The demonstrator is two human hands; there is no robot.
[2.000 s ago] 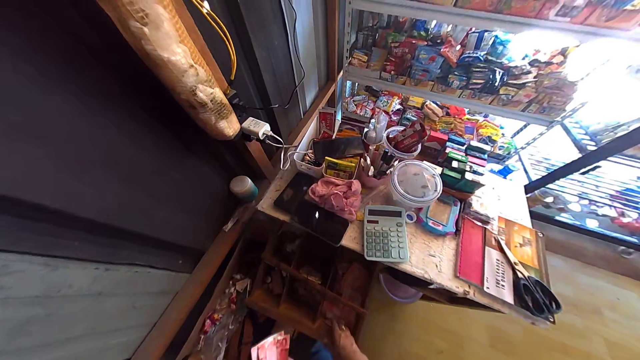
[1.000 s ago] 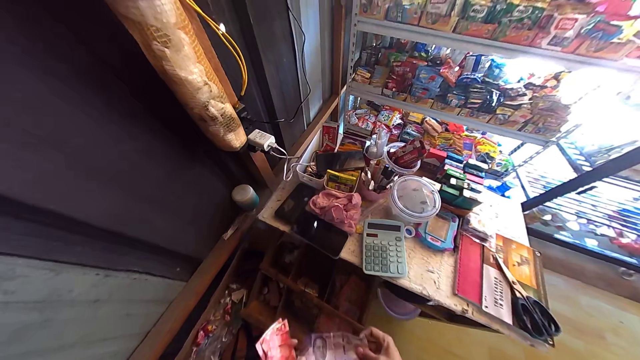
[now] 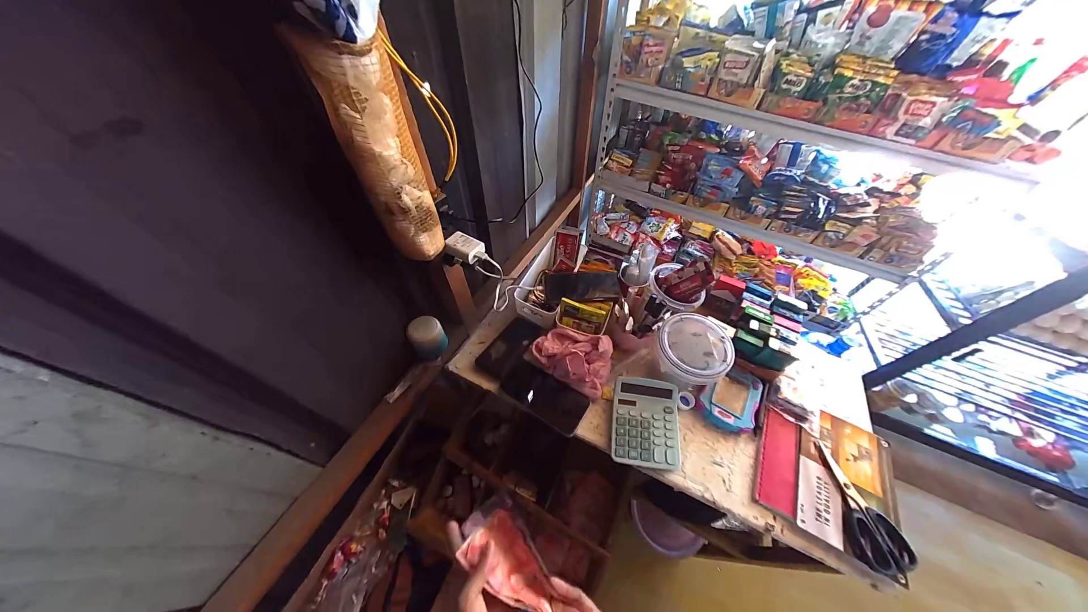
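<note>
Reddish banknotes (image 3: pixel 508 557) are spread between my two hands at the bottom of the head view. My left hand (image 3: pixel 469 574) grips their left side, with its fingers along the edge. My right hand (image 3: pixel 574 595) holds their lower right corner and is partly cut off by the frame. Under and behind the notes lies an open wooden drawer (image 3: pixel 552 517) with compartments, where more reddish notes (image 3: pixel 586 501) lie. Above it, on the tabletop, are a dark tablet or phone (image 3: pixel 544 398), a pink cloth (image 3: pixel 574 361) and a pale green calculator (image 3: pixel 646 423).
Scissors (image 3: pixel 858 510) with black handles lie on booklets (image 3: pixel 778 463) at the table's right edge. A round clear-lidded tub (image 3: pixel 695 348) and a blue toy-like device (image 3: pixel 733 401) stand behind the calculator. Metal shelves (image 3: pixel 748 115) hold packets. A purple basin (image 3: pixel 667 529) is below the table.
One second ago the red notes and a paler note were held apart; now the notes are together between both hands. Two seconds ago my right hand was in the drawer. The view has shifted.
</note>
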